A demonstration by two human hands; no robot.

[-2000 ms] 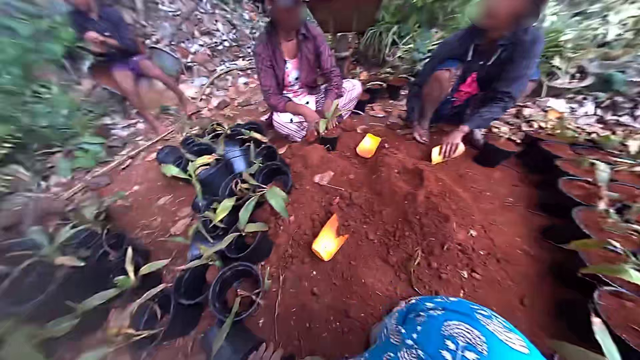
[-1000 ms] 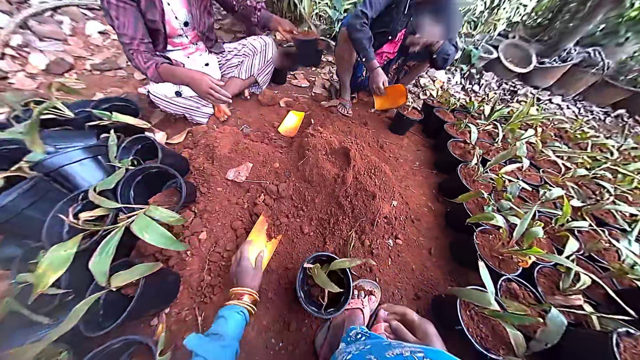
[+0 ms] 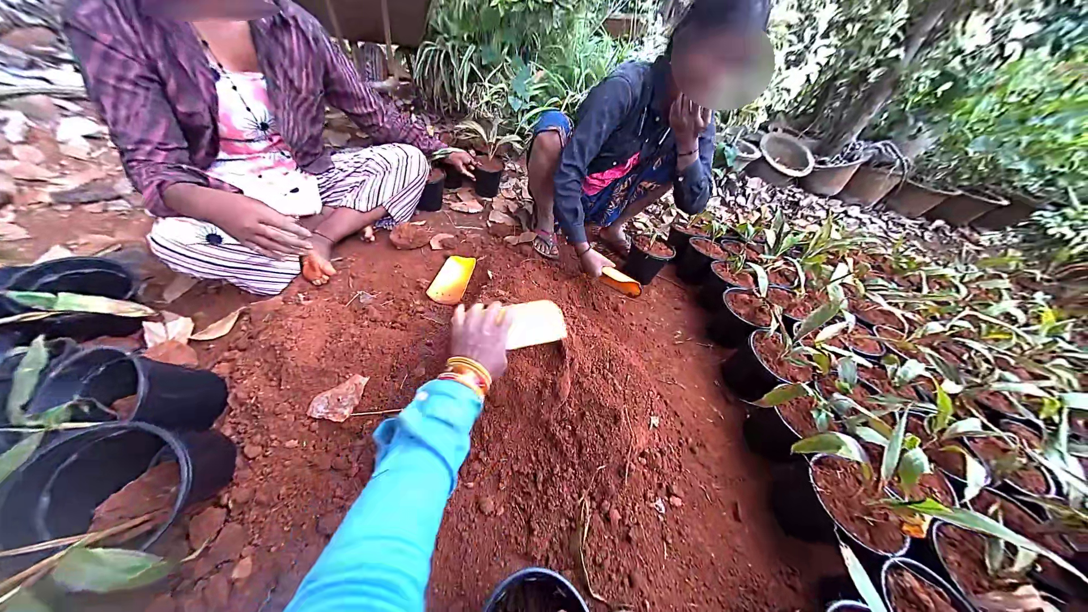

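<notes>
My left hand (image 3: 480, 340), with bangles at the wrist below a blue sleeve, grips a yellow plastic scoop (image 3: 535, 325) over the top of a mound of loose red soil (image 3: 544, 442). The scoop extends to the right of my fingers. Some soil appears to be falling near its right end. At the bottom edge, the rim of a black nursery pot (image 3: 535, 578) is partly in view; any plant in it is cut off. My right hand is out of view.
A second yellow scoop (image 3: 451, 280) lies on the soil. One person sits cross-legged at the upper left; another squats with an orange scoop (image 3: 621, 281) beside a potted plant (image 3: 648, 257). Black pots (image 3: 183, 395) lie at left; rows of potted plants (image 3: 858, 501) fill the right.
My left hand has moved forward with the scoop, from near the pot to the mound's top. The squatting person's scoop is now lower, near the ground. The pot is now mostly out of view.
</notes>
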